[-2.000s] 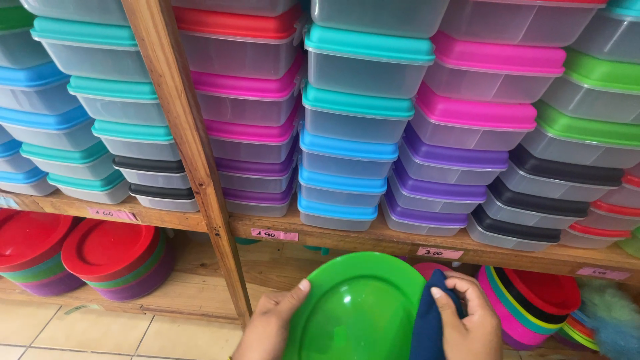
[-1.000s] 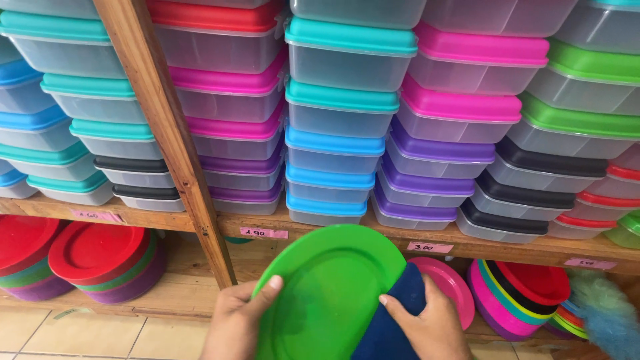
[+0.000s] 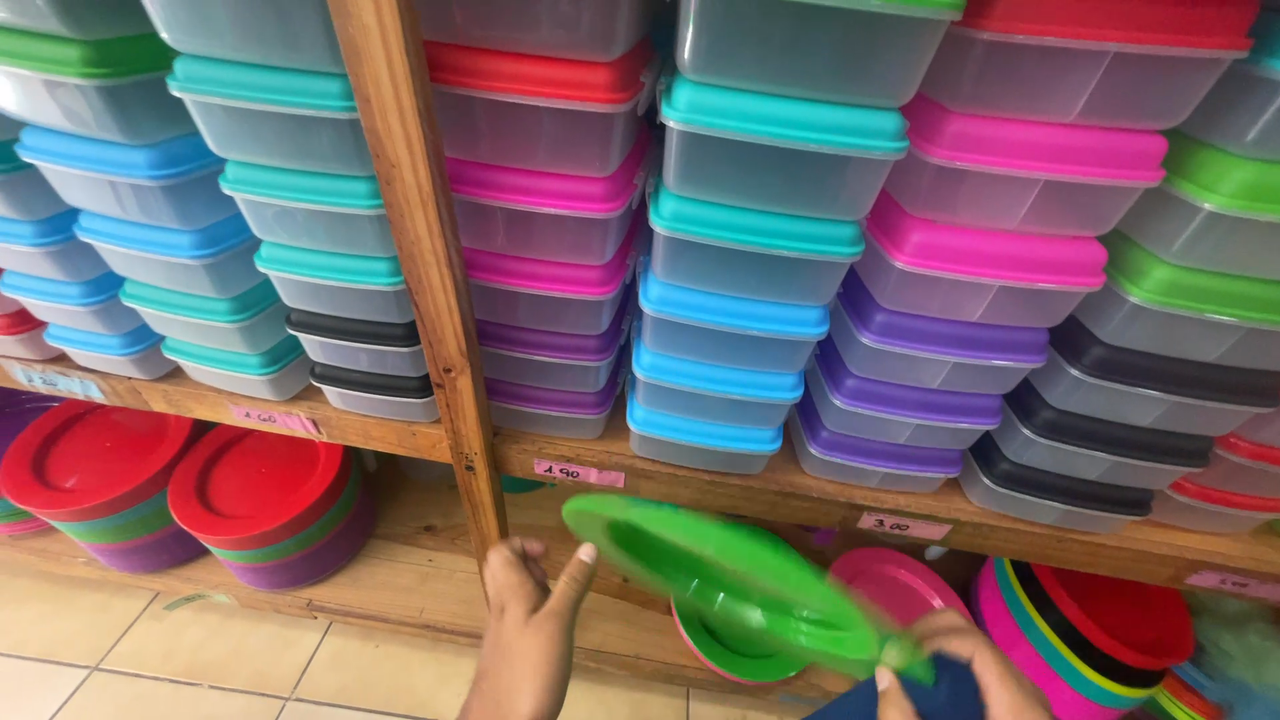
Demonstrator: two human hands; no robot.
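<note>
A green plastic plate (image 3: 735, 580), blurred and tilted, is held at its right rim by my right hand (image 3: 955, 665). A dark blue cloth (image 3: 900, 690) lies in the same hand against the rim. My left hand (image 3: 530, 620) is off the plate, just left of its far edge, with thumb and fingers apart and nothing in it. Below the held plate, a second green plate or dish (image 3: 735, 650) rests on the low shelf, partly covered by it. A pink plate (image 3: 895, 585) stands behind my right hand.
Stacks of clear containers with coloured lids (image 3: 785, 115) fill the wooden shelf (image 3: 700, 480) above. A wooden post (image 3: 430, 250) rises beside my left hand. Stacked round red-topped plates (image 3: 260, 485) sit low at the left, others (image 3: 1110, 620) at the right. Tiled floor (image 3: 200, 650) lies in front.
My left hand has let go of the green plate. The plate has tipped to a flatter angle in my right hand, and the green dish below now shows.
</note>
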